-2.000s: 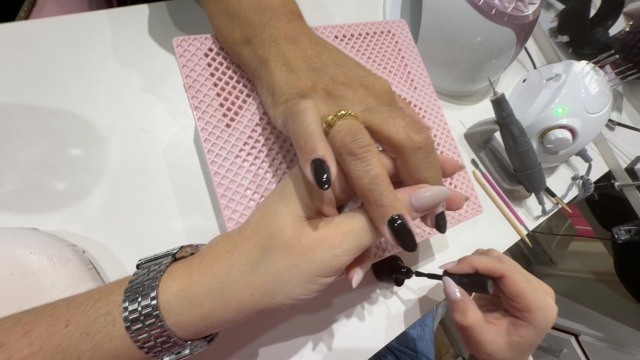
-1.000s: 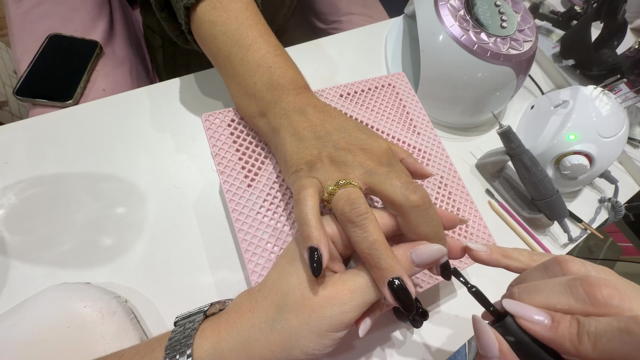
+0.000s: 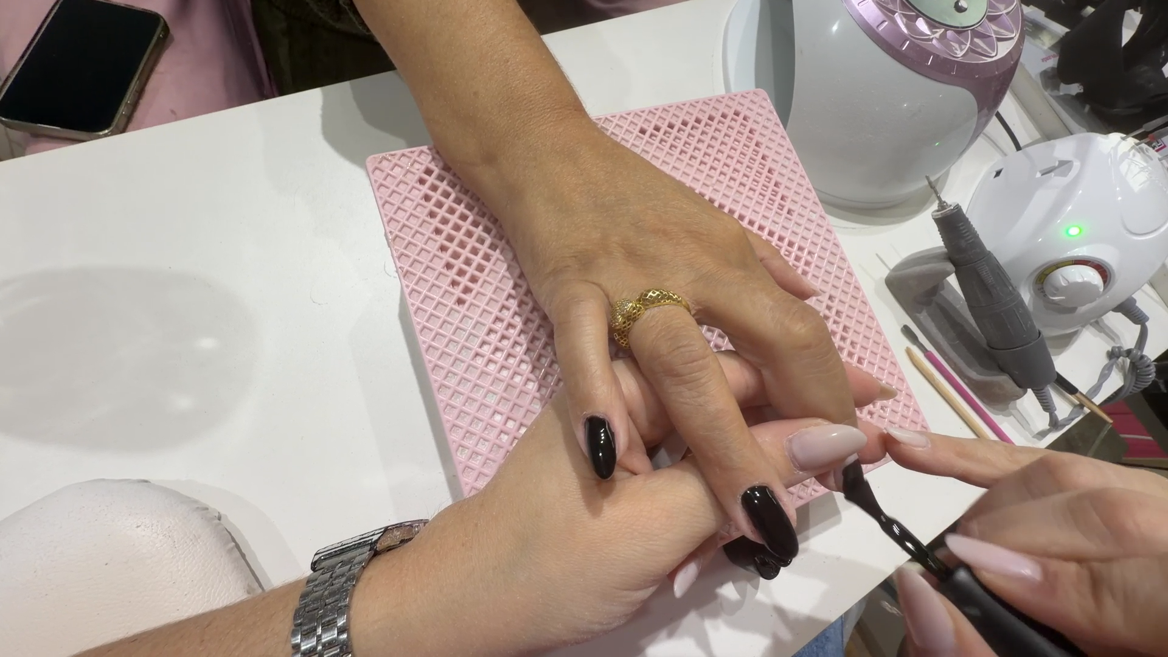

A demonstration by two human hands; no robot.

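My left hand (image 3: pixel 584 511), with a metal-link watch (image 3: pixel 338 584) at its wrist, holds another person's hand (image 3: pixel 639 237) from below by the fingers. That hand wears a gold ring (image 3: pixel 643 315) and has glossy black polish on two visible nails (image 3: pixel 769 524). My right hand (image 3: pixel 1058 538) grips the black cap of a nail polish brush (image 3: pixel 899 534). The brush tip touches the nail of a third finger, just below my left thumb's pale nail; that nail is partly hidden. A dark, glossy object, perhaps the polish bottle, (image 3: pixel 753 557) shows under the person's black-nailed finger.
A pink lattice mat (image 3: pixel 474 365) lies beneath the hands on the white table (image 3: pixel 301 274). At the right are a white and purple nail lamp (image 3: pixel 885 100), a white drill unit (image 3: pixel 1077 228), its grey handpiece (image 3: pixel 990 292) and thin sticks (image 3: pixel 949 392). A phone (image 3: pixel 82 64) rests at upper left.
My right hand has moved the brush from the dark glossy object up to the person's finger. The view has shifted, and the phone has come into sight.
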